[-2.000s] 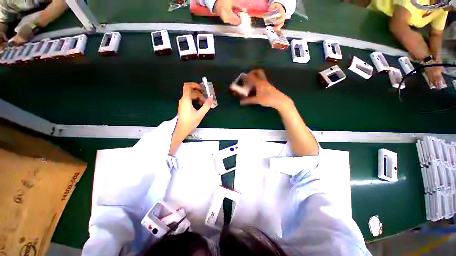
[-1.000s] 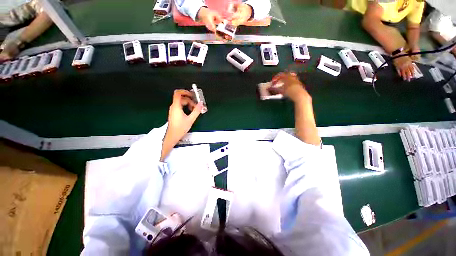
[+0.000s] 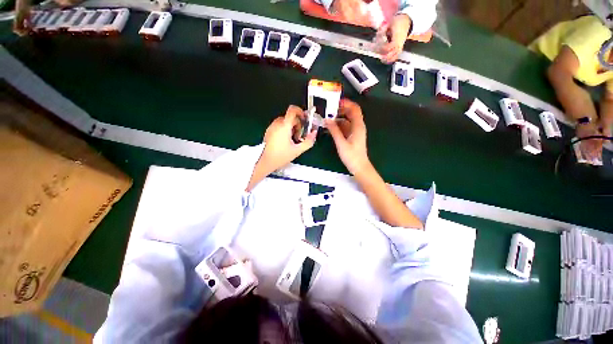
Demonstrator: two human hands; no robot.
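A device unit [image 3: 324,99] with a white case, dark window and orange end is upright over the green belt, its orange end away from me. My right hand [image 3: 349,131] holds it by its near right side. My left hand [image 3: 285,138] holds a small narrow grey-white piece [image 3: 311,125] upright beside the unit's near left corner. The fingers of both hands are close together; whether the two pieces touch is unclear. White front covers lie on the white sheets before me: one [image 3: 300,270] near my head, one [image 3: 317,209] farther off, and some overlapping [image 3: 227,272] at the left.
Units [image 3: 250,44] stand along the belt's far side. A brown carton [image 3: 54,208] is at left. Stacked covers [image 3: 585,282] and a single cover [image 3: 520,256] are at right, with a small white scrap [image 3: 491,330]. Workers' hands show across the belt; a dark cable [image 3: 568,144] hangs at right.
My right hand has come left to my left hand, and the unit it holds now stands upright with its orange end showing. The view has tilted and shifted.
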